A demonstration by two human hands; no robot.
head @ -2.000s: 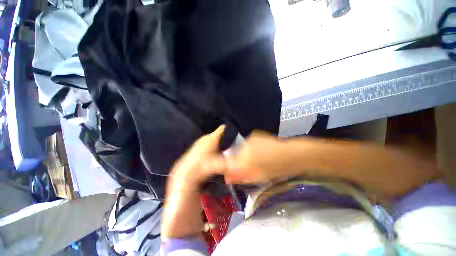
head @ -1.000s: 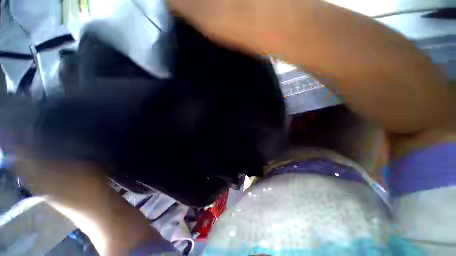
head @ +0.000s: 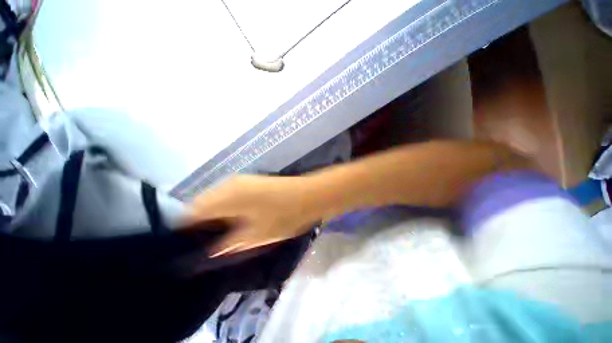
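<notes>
The black cloth fills the lower left of the view, dark and blurred. My right hand reaches in from the right and lies on the black cloth's right part, at its upper edge. Its fingers are blurred and curl at the cloth; whether they grip it I cannot tell. Pale grey cloth with black bands lies just above the black cloth at the left. My left hand is not in view.
The white machine table has a grey front edge with a printed ruler scale, running diagonally. A small pale oval part sits on the table where two thin lines meet. Striped cloth shows below. A brown box-like surface is at right.
The view has swung left. The black cloth has moved off the table to the lower left. My right hand has come down from the top, and my left hand has left the picture.
</notes>
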